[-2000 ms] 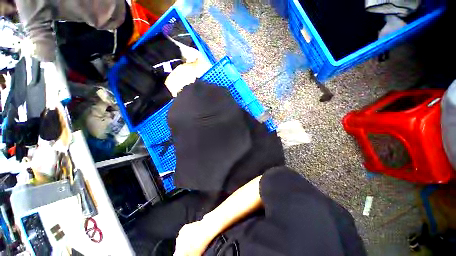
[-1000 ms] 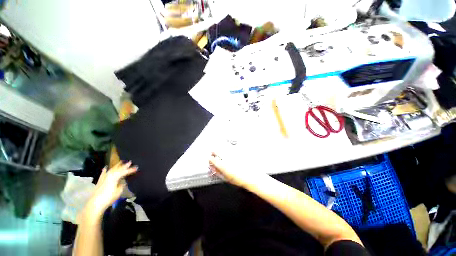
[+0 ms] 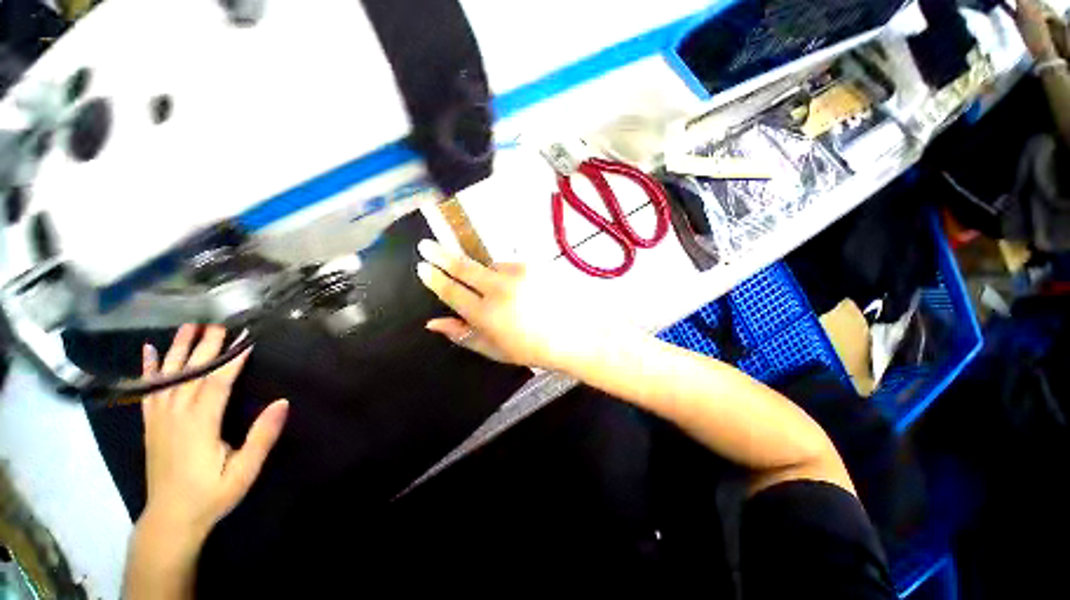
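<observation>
A black fabric panel [image 3: 352, 381] lies on the white table under the head of the sewing machine [image 3: 282, 106] and hangs over the front edge. The presser foot and needle area [image 3: 334, 293] is blurred, above the fabric. My left hand [image 3: 200, 434] lies flat on the fabric at the left, fingers spread, partly behind a curved dark guard or cable. My right hand [image 3: 487, 307] rests at the fabric's right edge, fingers slightly apart, beside the tan strip [image 3: 464, 229]. Neither hand visibly grips anything. Red-handled scissors [image 3: 610, 223] lie right of my right hand.
A black strap [image 3: 440, 94] drapes over the machine arm. A tray with a clear plastic bag [image 3: 763, 188] and small parts is at the table's right. Blue crates [image 3: 751, 322] stand below right. Another person's hand [image 3: 1036, 33] shows at the upper right.
The view has moved closer to the machine. The black fabric, earlier at the table's left, now lies under the machine head. My left hand has moved onto it, and my right hand has moved beside the tan strip.
</observation>
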